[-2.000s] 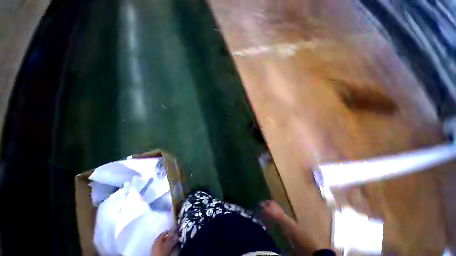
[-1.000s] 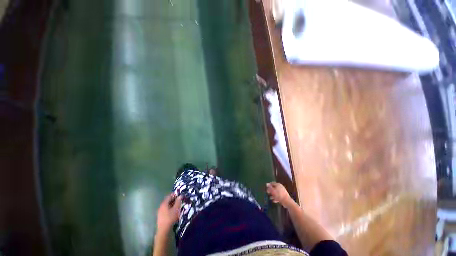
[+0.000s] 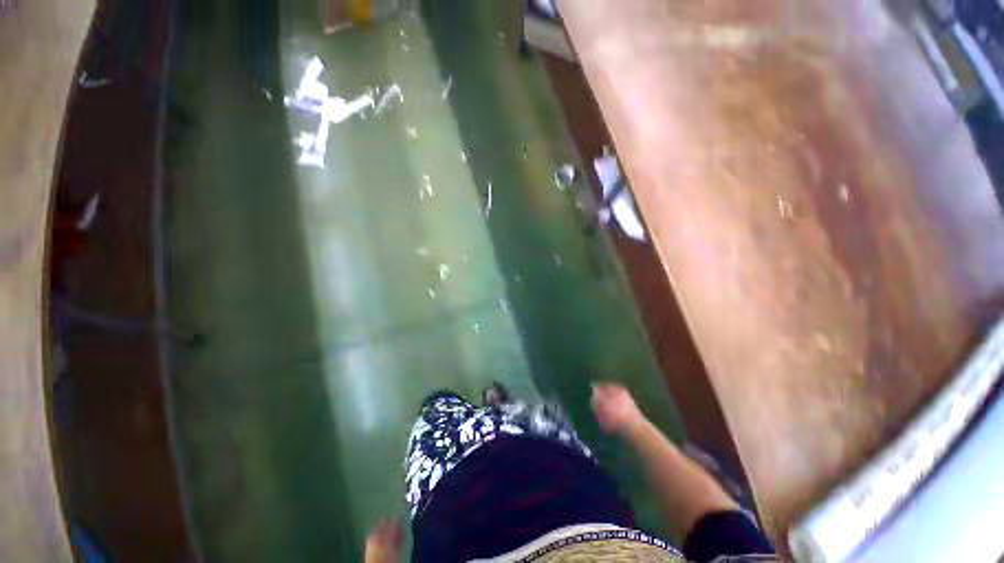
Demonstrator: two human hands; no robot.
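My right hand (image 3: 614,407) is over the green floor beside the table edge, with the forearm below it. It is blurred, no object shows in it, and its finger spread is unclear. My left hand (image 3: 384,541) is small, blurred and cut off by the bottom edge; no object shows in it. Neither hand touches the long brown table (image 3: 771,209) on the right. A large white roll or sheet (image 3: 914,467) lies on the table at the lower right, partly out of the picture.
White scraps (image 3: 322,107) lie on the green floor (image 3: 385,253) ahead, with smaller bits scattered around. White pieces (image 3: 619,198) lie beside the right table's edge. Another pale table (image 3: 33,220) runs along the left. Part of a brown box (image 3: 358,13) shows at the top.
The view has moved along the aisle. The box of white paper and the earlier white roll have passed out of view. Floor scraps and another white roll or sheet have appeared. My left hand is lower.
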